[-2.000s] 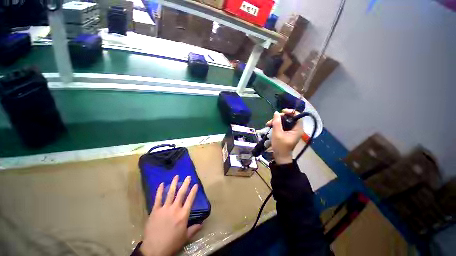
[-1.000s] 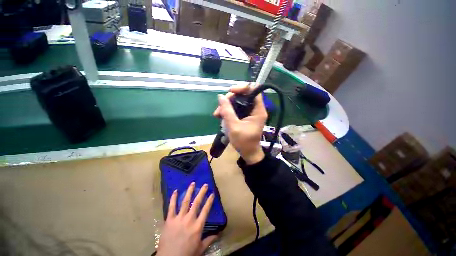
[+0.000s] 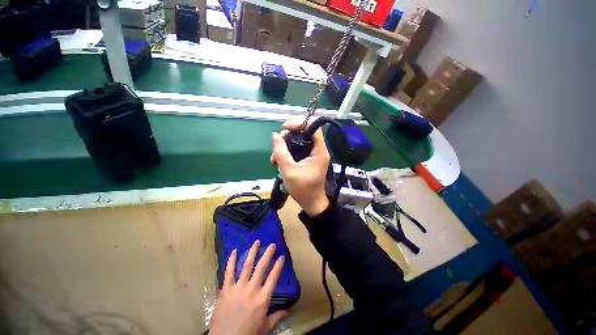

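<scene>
A portable speaker (image 3: 258,229) with a blue front and black casing lies face up on the cardboard, its thin black handle loop at the far end. My left hand (image 3: 248,294) rests flat on its blue front, fingers spread. My right hand (image 3: 304,167) is closed around the electric screwdriver (image 3: 279,195), nose down at the speaker's upper right corner. The bit's tip is too small to make out. A thick black cord curves from the tool's top, and a silver balancer spring (image 3: 332,65) rises above it.
Behind my right forearm are the screw feeder (image 3: 353,190) and pliers-like tools (image 3: 398,229) on the cardboard cover (image 3: 117,262). The green conveyor (image 3: 196,154) beyond carries a black speaker (image 3: 114,131) and blue ones. Cartons (image 3: 451,85) stand at the right.
My right hand has moved left from over the feeder and down to the speaker's corner with the screwdriver. My left hand stays on the speaker. The black speaker on the conveyor has shifted right in view.
</scene>
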